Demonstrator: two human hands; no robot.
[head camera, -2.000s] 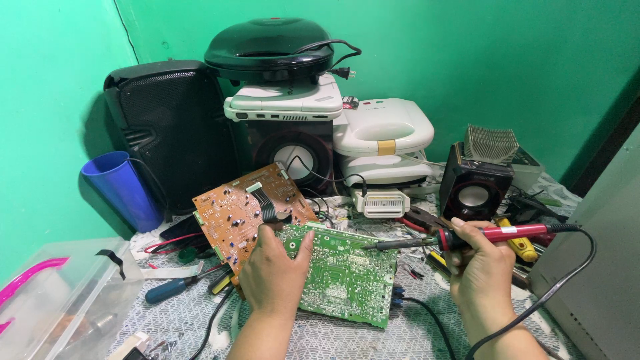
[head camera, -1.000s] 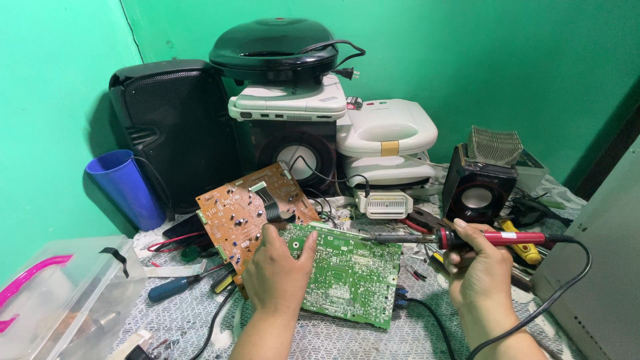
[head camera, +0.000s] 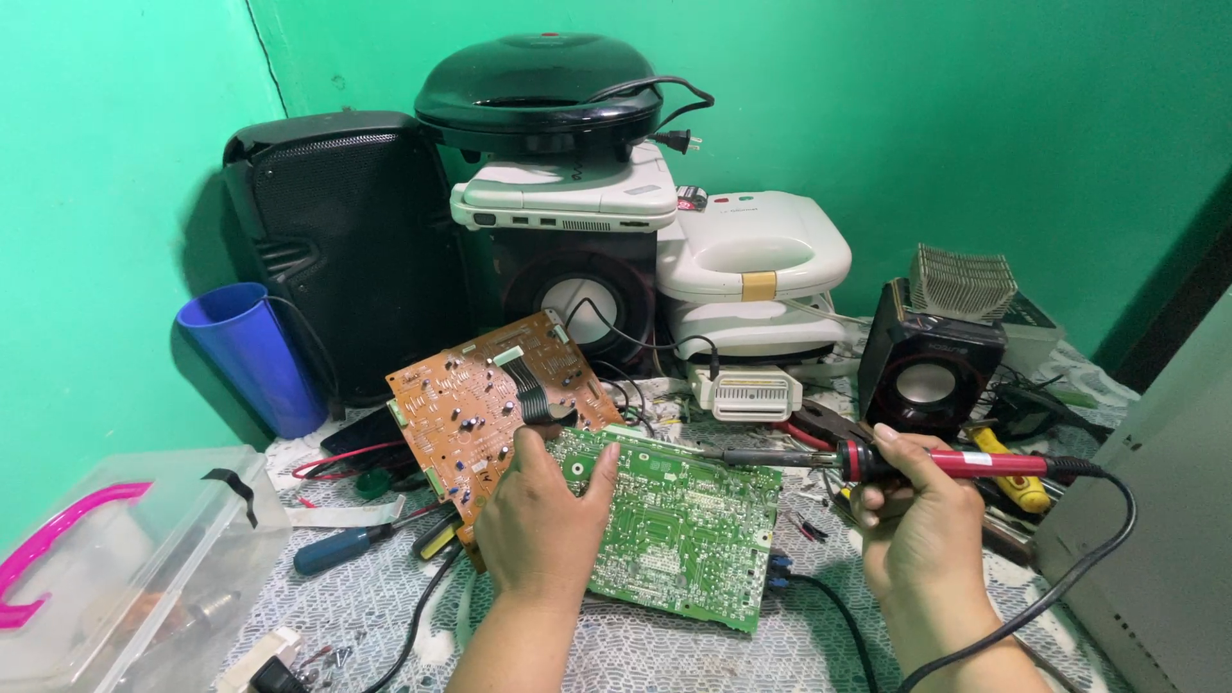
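Note:
My left hand (head camera: 549, 510) grips a green printed circuit board (head camera: 674, 539) by its upper left part, thumb on the soldered face. The board is tilted, its solder side toward me. My right hand (head camera: 919, 510) holds a soldering iron (head camera: 982, 464) with a red and black handle. The iron points left, its tip over the board's upper edge; whether it touches cannot be told. Behind my left hand leans a brown circuit board (head camera: 481, 404) with components and a black ribbon cable (head camera: 531, 390). A black cable with blue connectors (head camera: 780, 570) sits at the green board's right edge.
A clear plastic box (head camera: 192, 558) stands at left, near a blue screwdriver (head camera: 337, 551) and a blue cup (head camera: 255, 361). Behind are a black speaker (head camera: 356, 250) and stacked appliances (head camera: 751, 241). Pliers (head camera: 828, 423), a small speaker (head camera: 924, 375) and a yellow-handled tool (head camera: 1011, 472) lie or stand at right.
The soldering iron's tip has shifted slightly left along the green board's upper edge since the first frame. Both hands keep their holds.

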